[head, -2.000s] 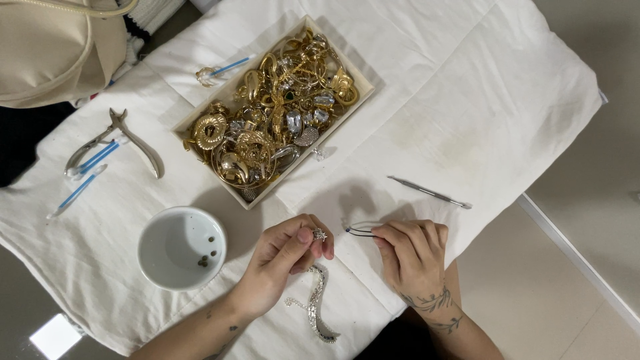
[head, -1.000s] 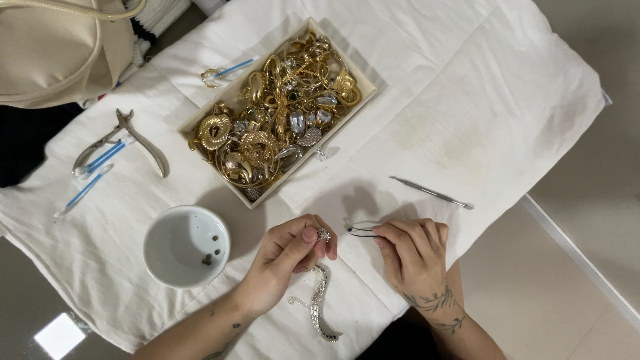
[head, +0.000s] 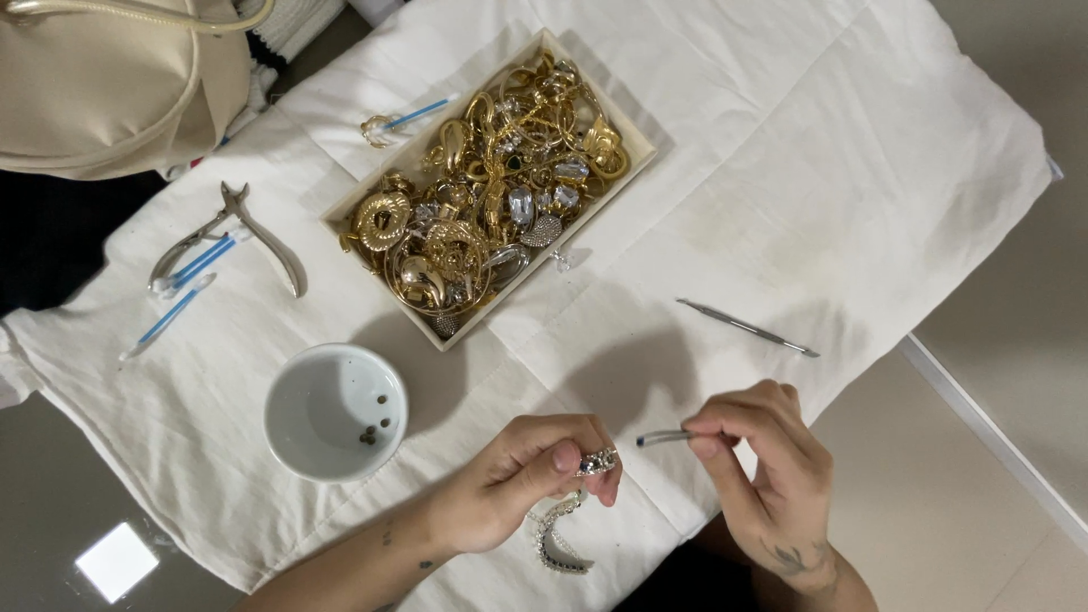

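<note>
My left hand [head: 544, 467] pinches a rhinestone bracelet [head: 597, 462] between thumb and fingers; its lower part [head: 552, 544] hangs or lies curved below the hand. To its right, my right hand [head: 761, 467] holds metal tweezers [head: 667, 437] whose tips point at the left hand and lie close together, with a small dark blue thing at them. A gap separates the tips from the bracelet. Left of my left hand stands a white bowl [head: 319, 425] with several small dark round pieces in it. A double-ended metal tool [head: 748, 327] lies above my right hand.
A cream box [head: 557, 259] full of gold and silver jewelry sits on the white cloth [head: 816, 204]. Cuticle nippers [head: 270, 246] and blue-stemmed cotton swabs [head: 166, 316] lie at the left. Near the box are a gold ring [head: 374, 132] and another swab [head: 416, 114]. A beige bag [head: 102, 85] is at upper left.
My right hand has turned and its fingers have lifted; the tweezers' arms, apart before, are now close together. The bracelet has been turned in my left hand, and more of its stones show.
</note>
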